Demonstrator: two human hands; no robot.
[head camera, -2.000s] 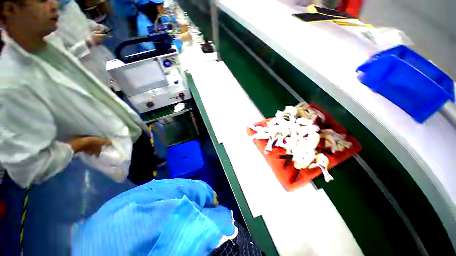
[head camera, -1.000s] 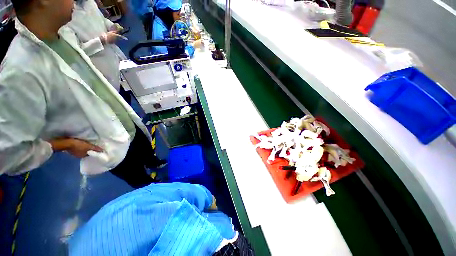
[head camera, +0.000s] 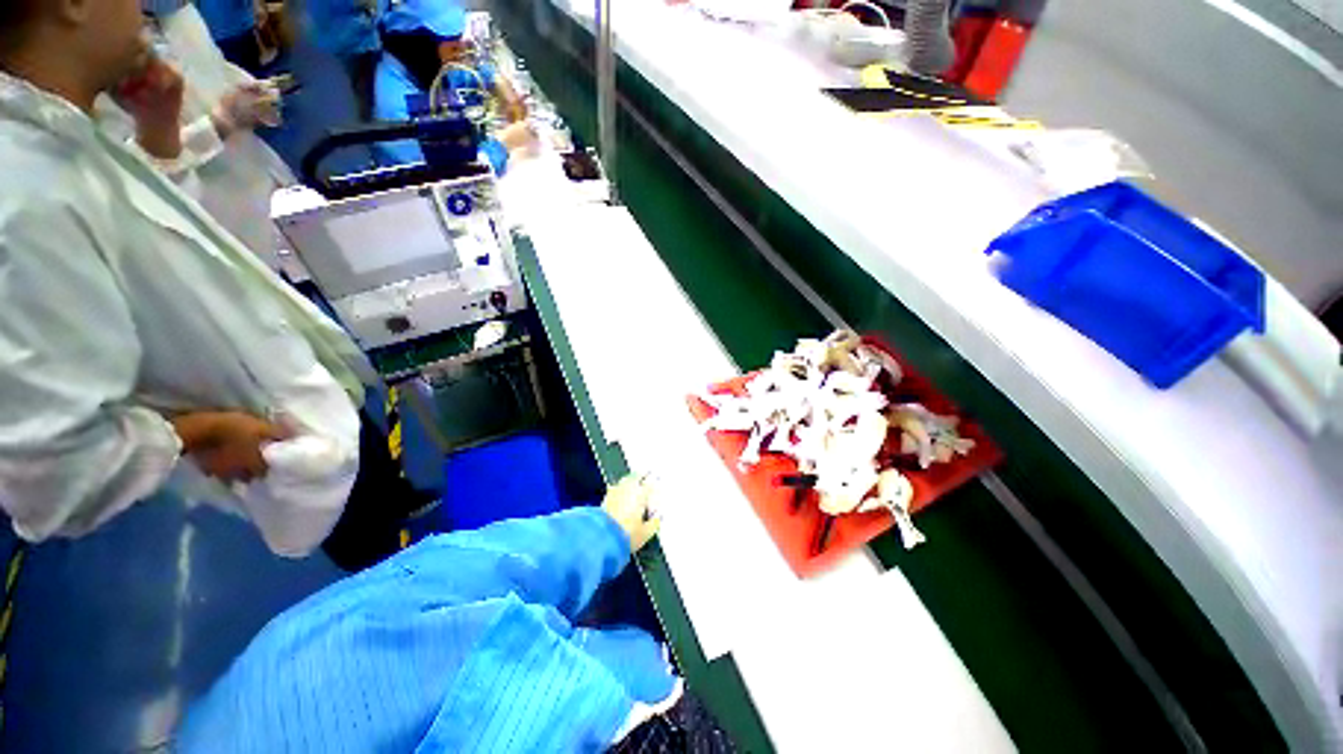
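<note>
My left hand (head camera: 633, 511), in a thin cream-yellow glove, is at the near edge of the white bench sheet (head camera: 692, 516). It is small, and its finger position is unclear. My right hand is not in view. An orange-red shallow tray (head camera: 803, 548) lies to the right, partly on the sheet and partly over the green belt (head camera: 980, 589). The tray holds a tangled heap of cream-white parts (head camera: 832, 420) with some black ends. My hand is apart from the tray.
A blue open bin (head camera: 1134, 295) sits on the raised white shelf (head camera: 884, 221). A grey-white instrument (head camera: 390, 251) stands on a cart, with a blue stool (head camera: 501, 479) below. A person in a white coat (head camera: 147, 324) stands at left; others are behind.
My left hand has come up from beside my sleeve to the bench edge. The view has shifted, with the tray and bin now further left. A hand at left is raised near a head.
</note>
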